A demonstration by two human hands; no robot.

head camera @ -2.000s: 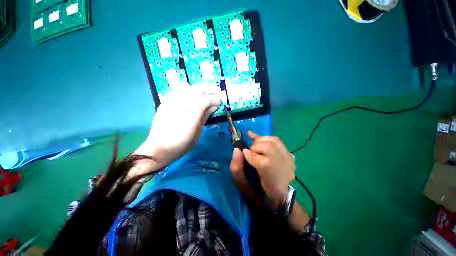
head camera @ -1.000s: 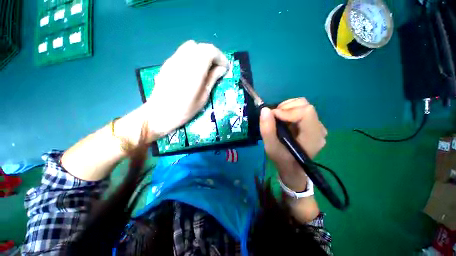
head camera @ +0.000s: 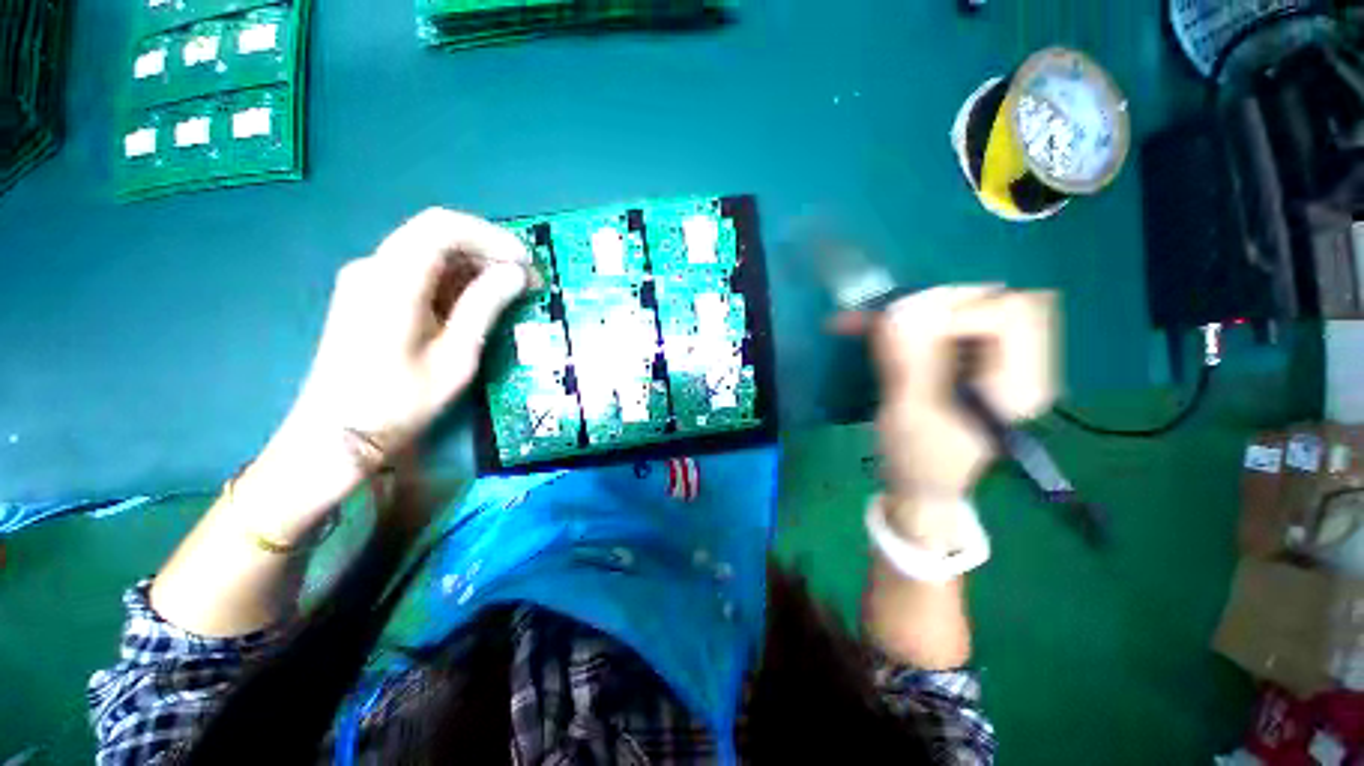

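The PCB panel (head camera: 613, 337), green with white rectangles in three rows, lies in a black fixture (head camera: 759, 322) at the mat's near edge. My left hand (head camera: 426, 322) is at the panel's upper left corner, thumb and forefinger close together over it; whether they pinch anything is hidden. My right hand (head camera: 957, 374) is blurred and closed around the black soldering iron (head camera: 1032, 457), right of the panel and off it. The iron's tip end is blurred and points up and left, toward the panel's right side.
A yellow-and-black pot (head camera: 995, 157) with a round speckled top stands at upper right. The black soldering station (head camera: 1212, 225) is at far right, its cord curving toward my right hand. Stacked green panels (head camera: 225, 127) lie upper left, more (head camera: 554, 18) at the top. Cardboard boxes (head camera: 1294, 584) sit lower right.
My left hand has moved left, from across the panel to its upper left corner, uncovering most of it. My right hand has moved the iron right, away from the panel.
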